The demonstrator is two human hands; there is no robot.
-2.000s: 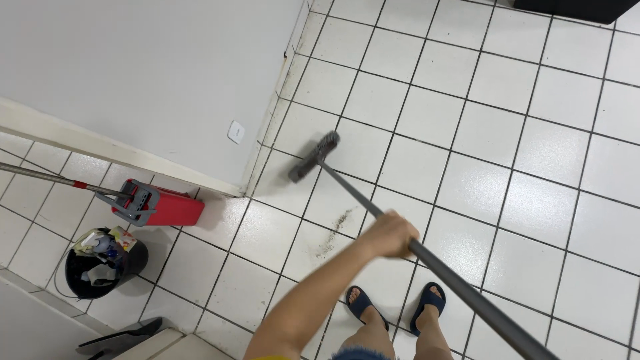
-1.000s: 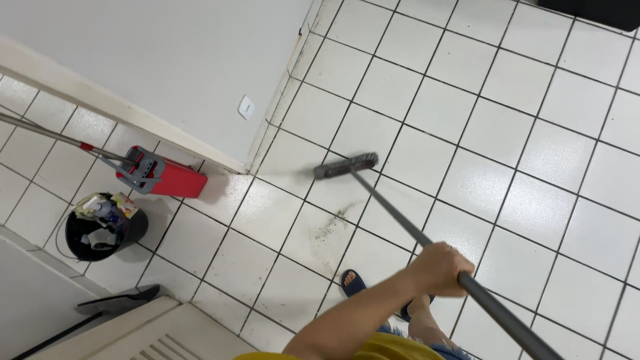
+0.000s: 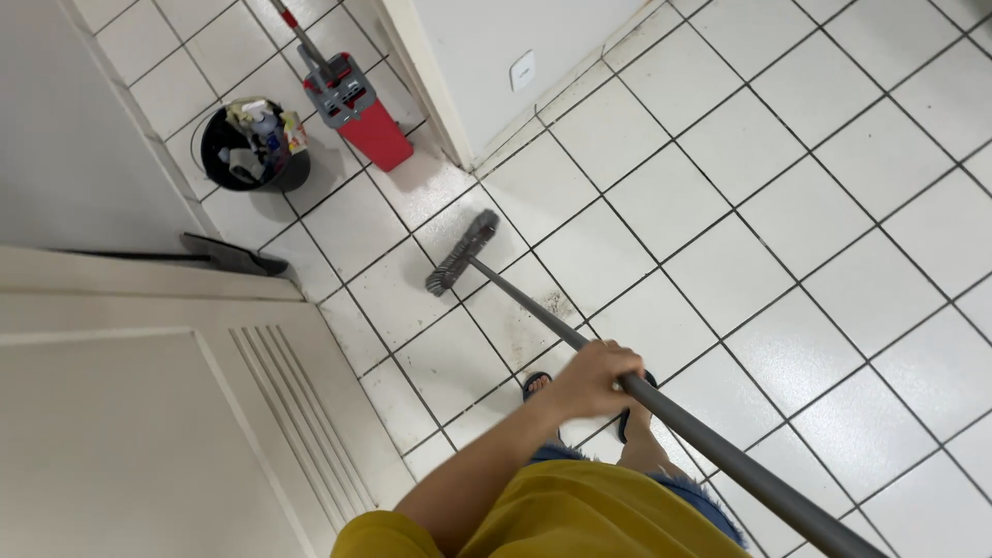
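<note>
My left hand [image 3: 597,377] is closed around the grey handle of a broom [image 3: 521,297], partway along it. The handle runs from the lower right edge down to the broom head [image 3: 463,253], whose dark grey bristles rest on the white floor tiles near the wall corner. Right of the head, partly beside the handle, lies a patch of dark loose dirt [image 3: 556,304] on the tiles. My right hand is out of the frame, as is the upper end of the handle.
A black bucket [image 3: 298,172] with cloths and bottles stands at the upper left, beside a red mop bucket [image 3: 377,138]. A long-handled dustpan [image 3: 232,256] lies by the wall near a louvred white door [image 3: 155,434]. My sandalled feet [image 3: 536,383] are below the dirt.
The broom head has swept across the floor to the door side of the wall corner, away from its earlier place above the dirt. My left hand has kept its hold. The view has turned and shifted left.
</note>
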